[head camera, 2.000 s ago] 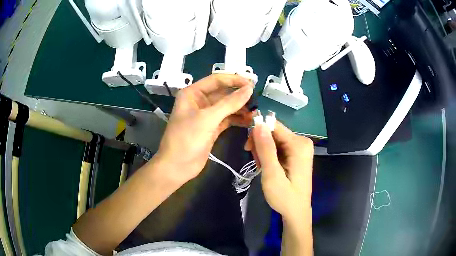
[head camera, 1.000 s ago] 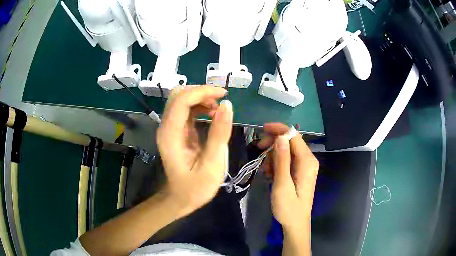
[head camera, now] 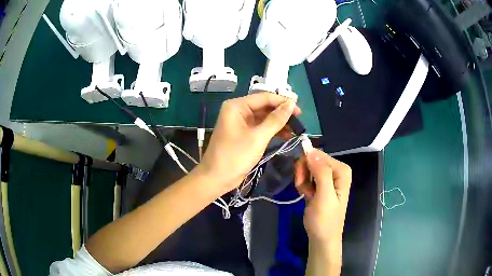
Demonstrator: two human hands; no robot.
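Observation:
My left hand (head camera: 243,135) pinches the black connector (head camera: 296,126) of a pigtail lead below the rightmost white camera (head camera: 294,29). My right hand (head camera: 325,186) holds a white DC plug (head camera: 307,144) at the connector's lower end; whether it is inserted I cannot tell. Three other white cameras (head camera: 213,24) stand to the left. Their black leads join white plugs (head camera: 201,137) that hang over the bench edge. Thin white cables (head camera: 237,200) run in a loose bunch below my hands.
The green bench mat (head camera: 48,102) ends just behind my hands. A black mouse pad (head camera: 345,121) at the right holds a white mouse (head camera: 355,51) and small blue chips (head camera: 325,81). A bulky black device (head camera: 431,48) stands beyond. Cream pipe racking (head camera: 43,146) is at the left.
The view has shifted right. The white plug in my right hand has come up to the black connector in my left hand. The third camera's lead now shows joined to a white plug.

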